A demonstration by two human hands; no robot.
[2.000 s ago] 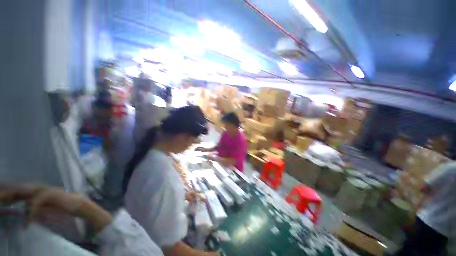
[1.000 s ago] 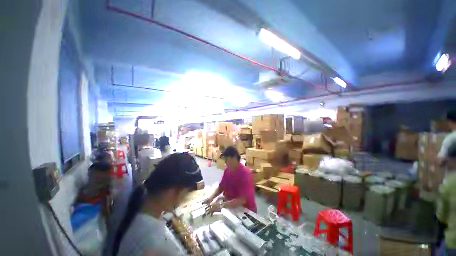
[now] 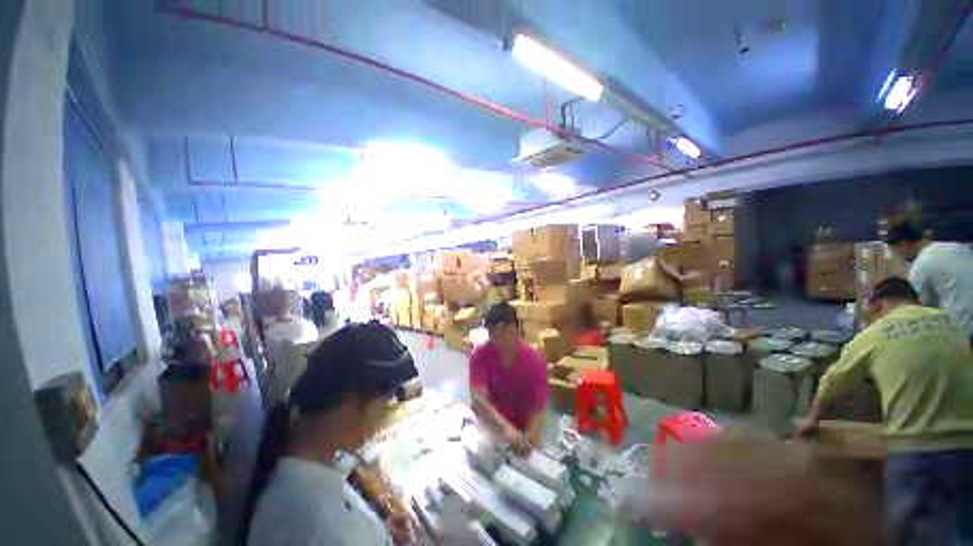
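Note:
Slim white product boxes [image 3: 523,485] lie side by side on the green table [image 3: 589,520], low in the middle of the head view. Small white paper scraps [image 3: 610,467] litter the table to their right. A large, blurred, reddish-brown shape close to the camera at the bottom right looks like my right hand [image 3: 752,491]. Its fingers cannot be made out, nor whether it holds anything. It covers part of the table's right side. My left hand is not in view.
A person in white [image 3: 320,501] is close at lower left; one in pink [image 3: 512,379] leans over the boxes. Red stools [image 3: 601,405] stand beyond the table. A person in yellow-green [image 3: 907,368] bends over a brown carton at right. Stacked cartons [image 3: 546,261] fill the back.
The view has swung to the right and up. The blurred hand-like shape has appeared at bottom right. The person in pink now reaches down to the boxes. The yellow-green worker shows more fully.

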